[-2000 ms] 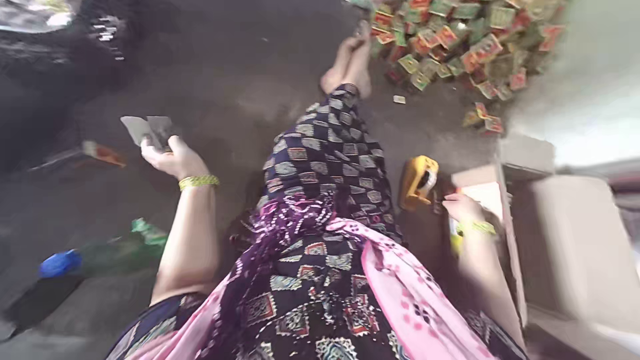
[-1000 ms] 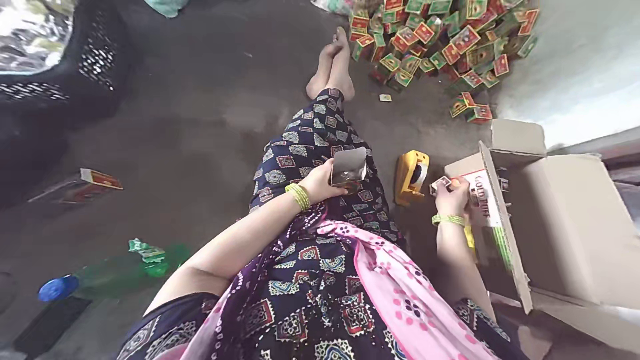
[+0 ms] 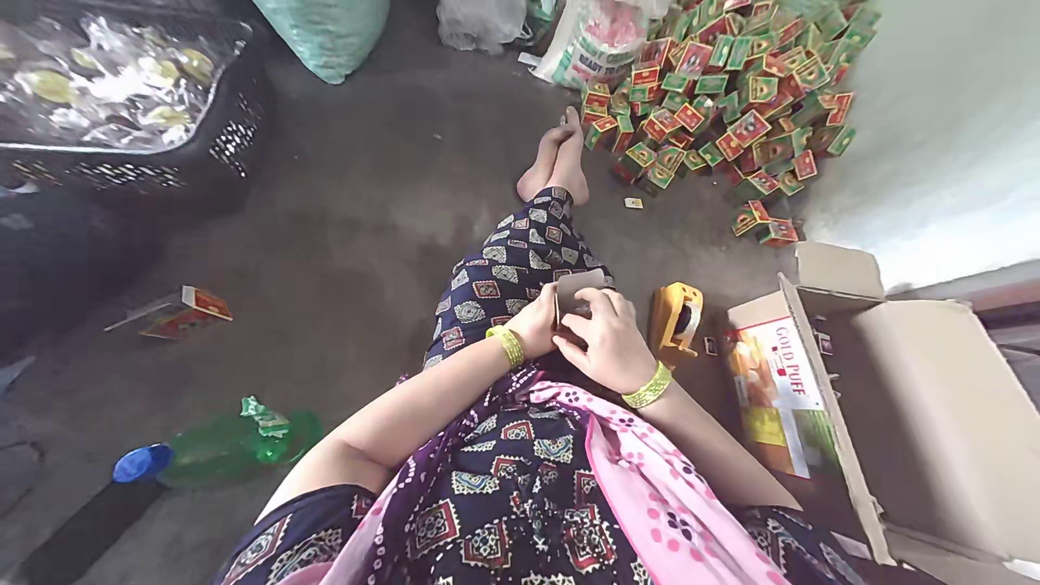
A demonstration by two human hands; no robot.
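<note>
My left hand [image 3: 538, 323] holds a small cardboard box [image 3: 578, 286] upright over my lap, its grey flap standing up at the far side. My right hand [image 3: 603, 335] is at the box's near right side, fingers bent over its opening; whether they grip something inside is hidden. A yellow tape dispenser [image 3: 678, 318] with a roll of tape lies on the floor just right of my right hand. Beside it, farther right, is a printed carton [image 3: 784, 374].
Small red and green boxes [image 3: 731, 106] lie heaped beyond my feet. An open cardboard carton [image 3: 934, 422] stands at right. At left are a black plastic crate [image 3: 195, 154] with wrapped items, a red box [image 3: 191, 313] and a green plastic bottle [image 3: 219, 447]. A green sack [image 3: 329, 32] stands at the top.
My left hand has come from the far left to my lap with the box, whose flaps were spread earlier. My right hand has moved left from the printed carton to the box.
</note>
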